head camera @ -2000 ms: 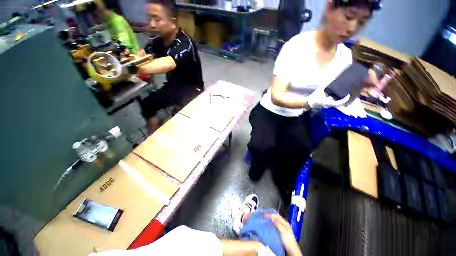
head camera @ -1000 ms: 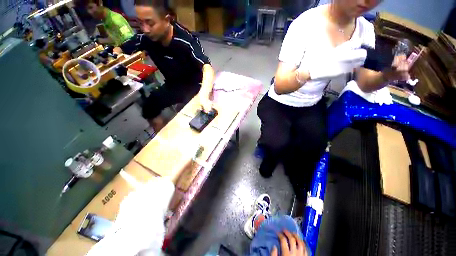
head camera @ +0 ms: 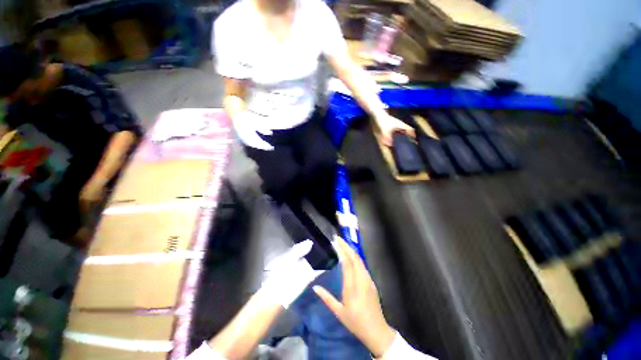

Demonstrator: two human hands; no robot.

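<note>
A black printed housing [head camera: 307,235] is held up in front of me, over the gap between the side table and the conveyor. My left hand [head camera: 289,273], in a white work glove, grips its near end. My right hand [head camera: 353,292] is bare, with fingers apart, just right of the housing's near end; it seems to hold nothing. The housing's lettering cannot be read through the blur.
The side table [head camera: 133,281] is at left. The mesh conveyor belt [head camera: 436,267] at right bears rows of black housings [head camera: 464,153] on cardboard. A coworker ahead touches one housing. Another person sits at far left. Cardboard sheets [head camera: 467,24] are piled at the back.
My view has turned right towards the conveyor. The housing is now in my gloved left hand, and my right hand is raised beside it. The standing coworker now reaches onto the belt.
</note>
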